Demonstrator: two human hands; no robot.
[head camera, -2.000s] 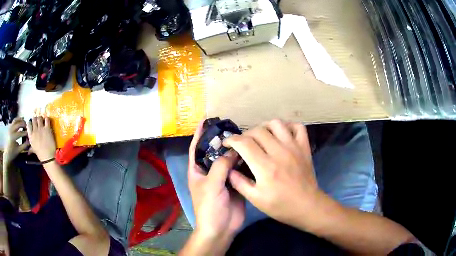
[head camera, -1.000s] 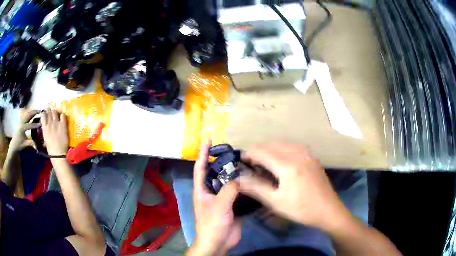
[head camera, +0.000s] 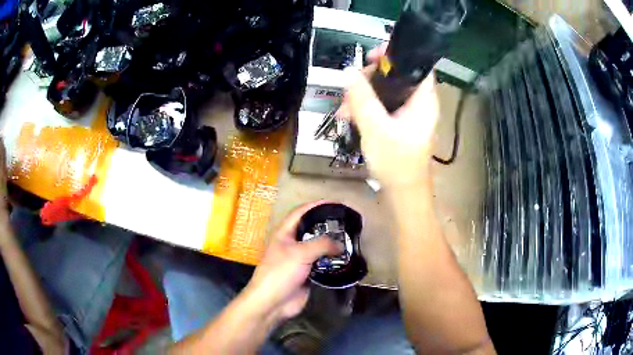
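My left hand (head camera: 286, 267) holds a round black camera housing (head camera: 355, 267) at the bench's front edge, open side up, with the thumb on the circuit board (head camera: 334, 258) inside. My right hand (head camera: 392, 135) is wrapped around the thick black electric screwdriver (head camera: 420, 48), held upright at the screw feeder (head camera: 326, 104). The screwdriver's tip is hidden behind the hand. The feeder is a white-grey box with a metal mechanism in front.
Unfinished camera units (head camera: 156, 125) crowd the bench at the left and back. Ribbed clear trays (head camera: 541, 180) stand at the right. A red air gun (head camera: 68, 206) lies at the left edge, near another person's arm (head camera: 24, 277). A black cord (head camera: 458, 132) runs beside the feeder.
My right hand has left the housing and moved up and forward to the feeder, now gripping the screwdriver. My left hand still holds the housing, now with its open side more exposed. The view has shifted.
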